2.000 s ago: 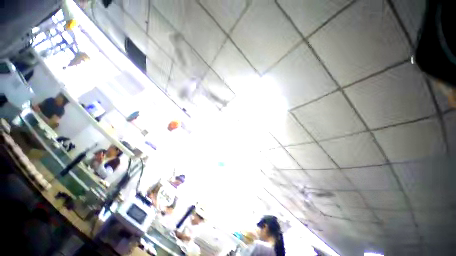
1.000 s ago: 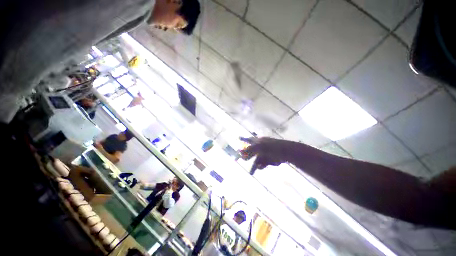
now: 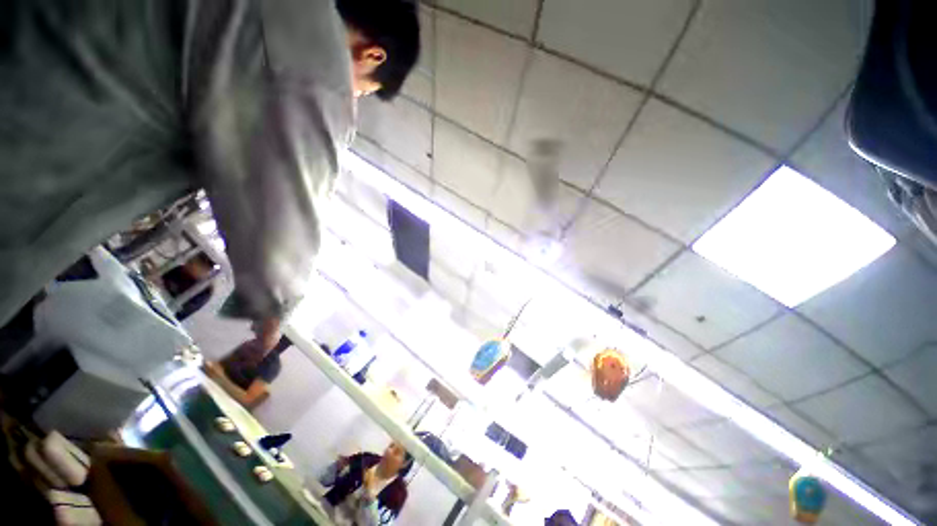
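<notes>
Neither of my hands is in view. Nearest in front of me, a person in a loose grey top [image 3: 277,154] fills the upper left, seen from the side and back. Below this person, a green-topped bench line [image 3: 205,437] runs diagonally, with several small pale parts [image 3: 241,449] along its edge. A brown open box [image 3: 144,488] stands at the lower left, beside a row of whitish items [image 3: 64,467]. What the person's hands do is unclear.
A white machine or cabinet [image 3: 103,339] stands at the left. A seated person [image 3: 375,483] is beyond the bench. Colored round ornaments hang under the tiled ceiling near a bright panel light [image 3: 793,236]. A dark blurred shape [image 3: 899,92] covers the upper right corner.
The bare arm that reached in from the right is gone. The person in grey now fills more of the left side. The view has shifted, with the panel light further right.
</notes>
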